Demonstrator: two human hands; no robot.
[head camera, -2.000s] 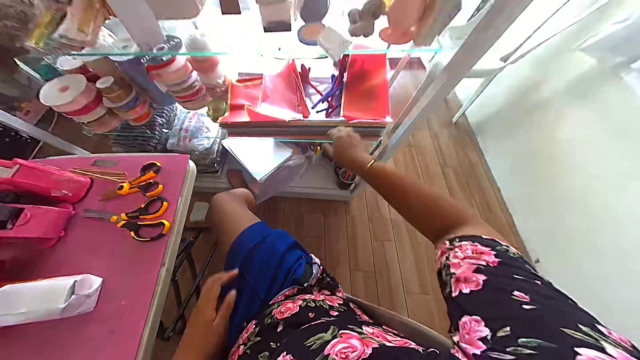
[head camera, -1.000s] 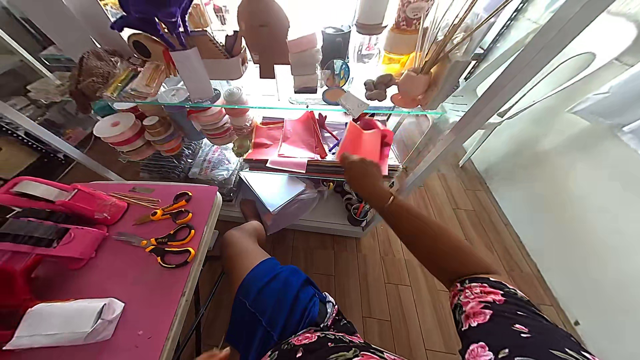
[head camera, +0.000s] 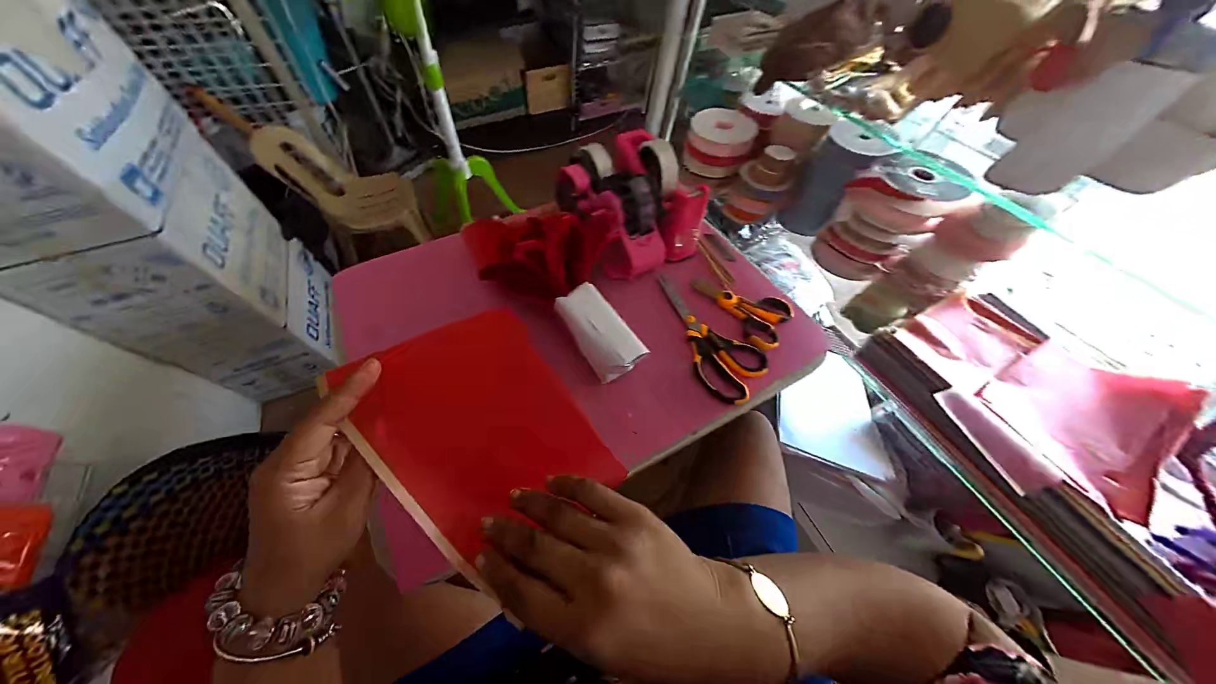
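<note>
A flat red sheet (head camera: 475, 408) with a pale edge strip lies partly over the pink table (head camera: 399, 285). My left hand (head camera: 318, 465) pinches its left corner, thumb on top. The fingers of my right hand (head camera: 598, 570) rest spread on the sheet's lower right part; whether they also grip its edge is hidden. Beyond the sheet lie a white wrapped packet (head camera: 600, 332) and crumpled dark red material (head camera: 541, 252). Two pairs of orange-and-black scissors, one larger (head camera: 717, 351) and one smaller (head camera: 750, 309), lie at the table's right side.
Pink tape dispensers (head camera: 632, 209) stand at the table's far edge. To the right, a glass-edged shelf holds ribbon spools (head camera: 860, 223) and pink and red sheets (head camera: 1073, 399). Stacked cartons (head camera: 218, 237) and a woven chair back (head camera: 171, 522) are at the left.
The view has swung left from the shelf to the table. My right hand, earlier at the shelf holding a red sheet, is now over the table side with a red sheet, and my left hand holds its corner.
</note>
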